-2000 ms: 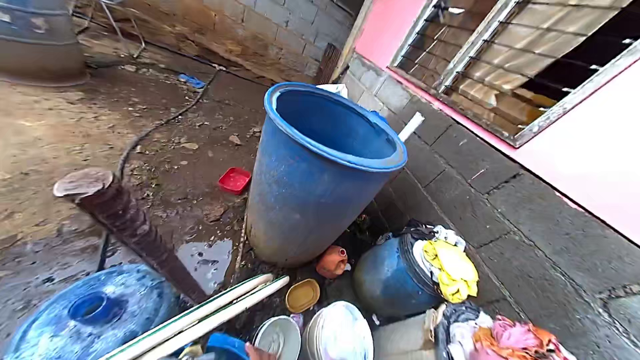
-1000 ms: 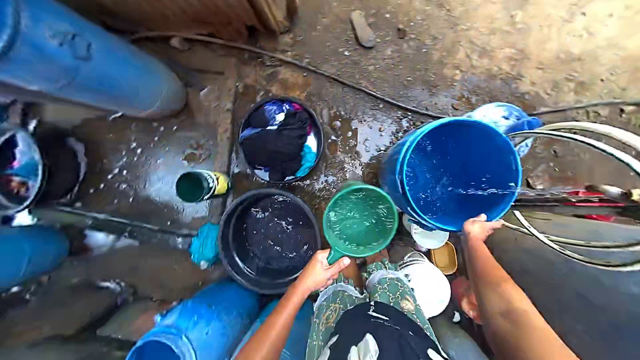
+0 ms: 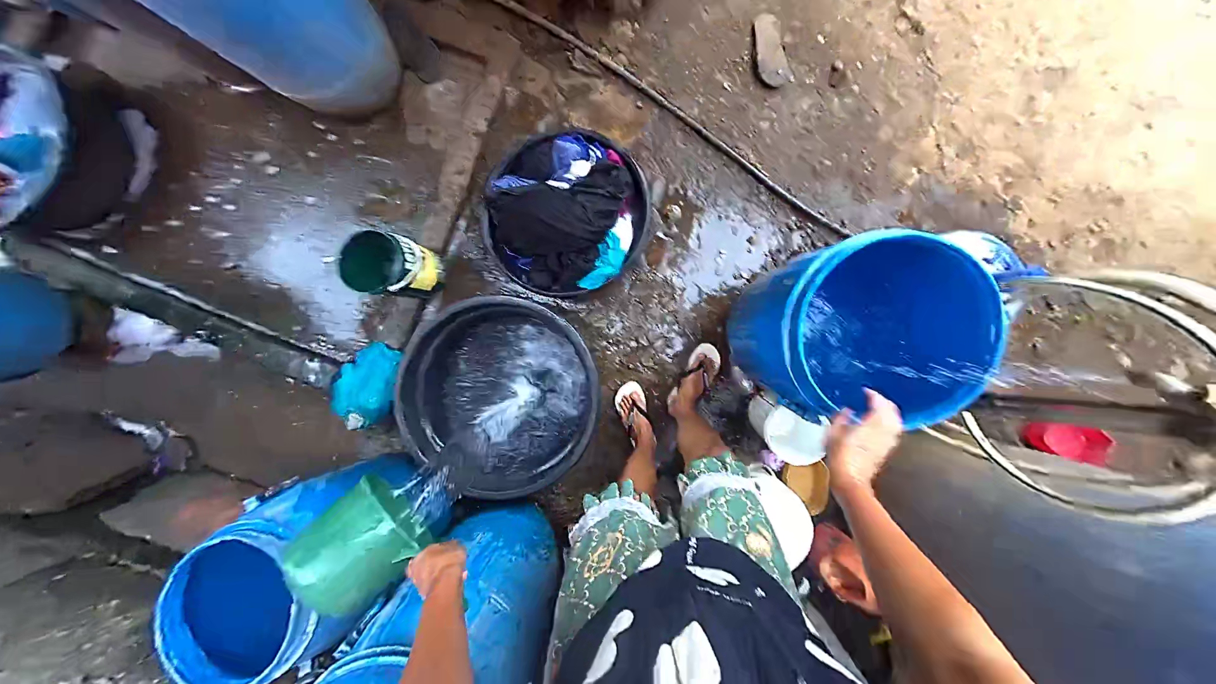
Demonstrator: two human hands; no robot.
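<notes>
My left hand [image 3: 438, 568] grips a green plastic pail [image 3: 353, 548] at its rim, tipped on its side. Water pours out of it into a round black basin [image 3: 414, 380], where the water is churned and splashing. My right hand [image 3: 864, 439] is at the near rim of a large blue drum [image 3: 810, 328], fingers spread; whether they touch the rim is hard to tell. The drum's inside shows blue with glints of water. Above the black basin, a second black tub [image 3: 493, 237] holds dark, blue and teal clothes [image 3: 560, 214].
Blue barrels [image 3: 499, 560] lie near my left arm. A green container [image 3: 370, 261] and a teal bag [image 3: 367, 385] are left of the basin. A hose [image 3: 693, 123] crosses the wet ground. White pipes [image 3: 1121, 285], a red dish [image 3: 1069, 442] and a white bucket [image 3: 788, 522] are at right.
My left hand has moved left with the green pail, from in front of my legs to the basin's lower edge, and tipped it. The view has swung down from the wall seen at first.
</notes>
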